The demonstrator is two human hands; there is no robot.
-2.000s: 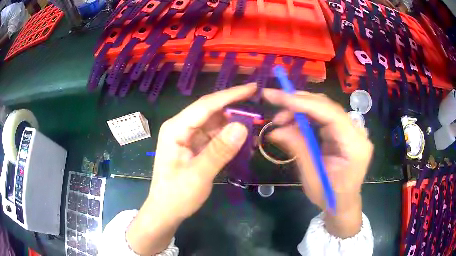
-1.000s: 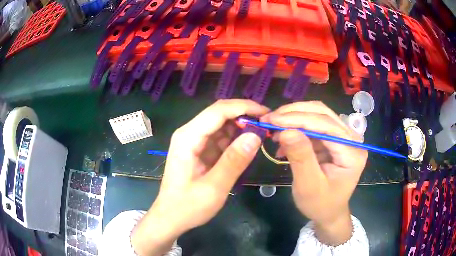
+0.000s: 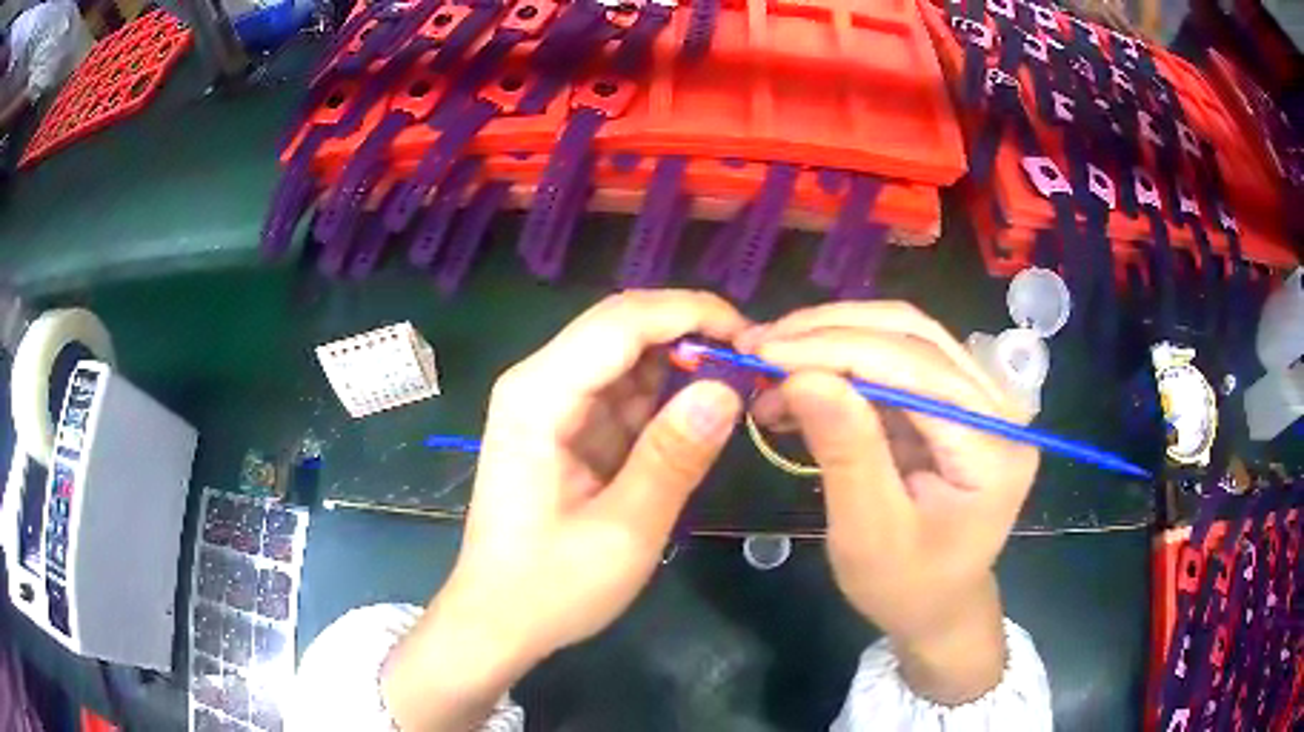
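Note:
My left hand (image 3: 572,458) holds a small smartwatch (image 3: 718,368) between thumb and fingers at the centre of the view. Its case edge shows pinkish and bright; most of it is hidden by the fingers. My right hand (image 3: 901,458) holds a blue stick tool (image 3: 987,421) like a pen. The tool's left end lies at the watch case edge, and its other end points out to the right. My right fingertips are close beside the watch. A thin yellowish ring (image 3: 779,452) shows between the hands, partly hidden by the right hand.
Stacked red trays (image 3: 801,86) with purple straps lie ahead. More trays stand right. A white tape dispenser (image 3: 122,515), a sheet of dark squares (image 3: 246,601) and a printed card (image 3: 379,369) are left. A clear pot (image 3: 1021,358) and round holder (image 3: 1187,408) are right.
The blue tool has swung from steep and away from the watch to nearly level, with its end at the case. Over the last second the hands have barely moved.

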